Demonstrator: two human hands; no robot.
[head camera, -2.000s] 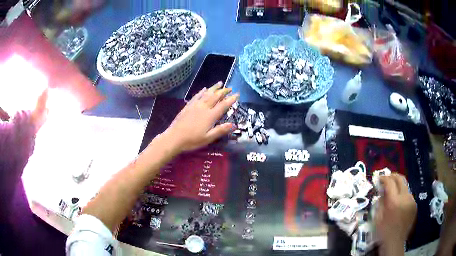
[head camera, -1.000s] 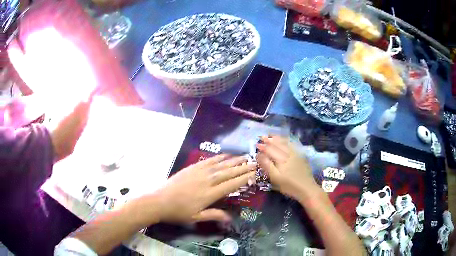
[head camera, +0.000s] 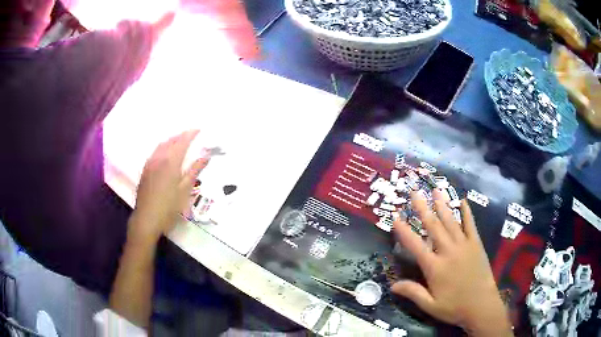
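My left hand (head camera: 161, 184) is over the white board (head camera: 283, 112), fingers bent beside white moulded pieces (head camera: 203, 209); glare hides whether it grips one. My right hand (head camera: 445, 263) is spread, palm down, fingertips on a loose pile of small striped oval inserts (head camera: 385, 191) on the printed black-and-red mat (head camera: 369, 99). A round white cap (head camera: 368, 293) and a thin stick (head camera: 333, 284) lie near the front edge. More white moulded pieces (head camera: 557, 283) are heaped at the lower right.
A white basket of inserts (head camera: 369, 52), a phone (head camera: 440, 76) and a turquoise basket (head camera: 567, 131) stand along the back. White bottles (head camera: 552, 172) are at the right. Another person's dark sleeve (head camera: 66, 131) and a strong glare fill the left side.
The view has swung left. My left hand has left the insert pile for the white board. My right hand has opened out flat over the inserts, which now lie more spread and uncovered.
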